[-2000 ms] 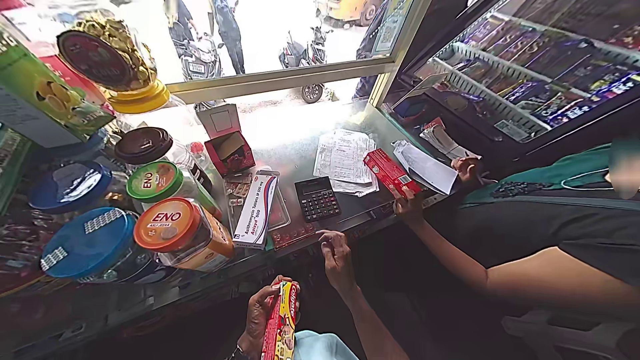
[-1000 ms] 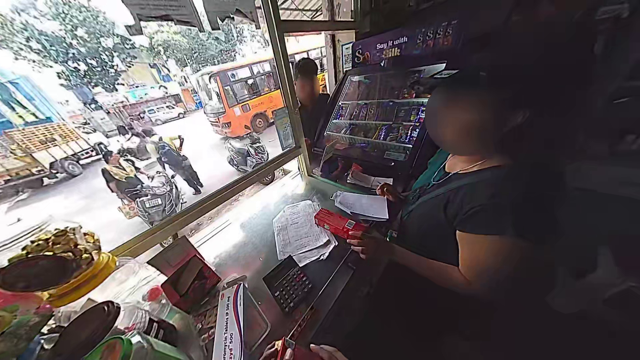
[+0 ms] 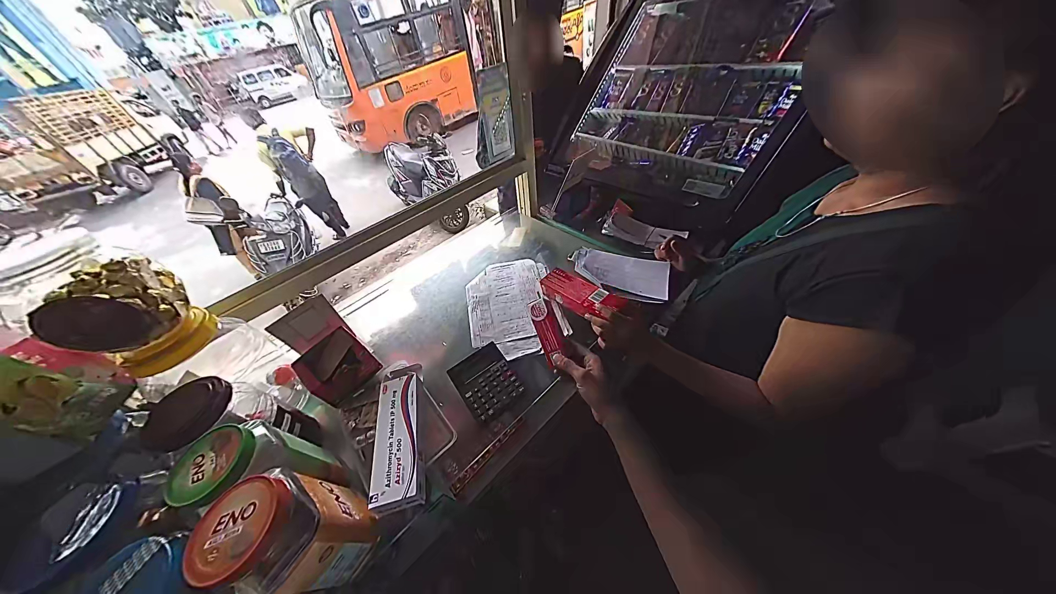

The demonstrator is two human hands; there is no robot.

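My right hand [image 3: 587, 378] reaches in from the bottom and grips the lower end of a narrow red carton [image 3: 544, 328] over the counter. The carton's far end is close to a larger red box [image 3: 573, 290], held by a co-worker's hand [image 3: 617, 328]. Whether the two boxes touch, I cannot tell. Printed papers [image 3: 502, 305] lie just beyond my carton, and a black calculator [image 3: 487, 384] is to its lower left. My left hand is out of view.
An open red box [image 3: 337, 355], a white tablet carton [image 3: 398, 441] and lidded plastic jars [image 3: 239, 528] stand at the left. Another paper stack [image 3: 631, 274] is beside the co-worker. A glass display case [image 3: 685, 107] stands behind; a window frame [image 3: 371, 235] borders the counter.
My right hand, empty two seconds ago, now holds a red carton farther forward over the counter. My left hand, which held a red and yellow carton, has left the view. The view has tilted up.
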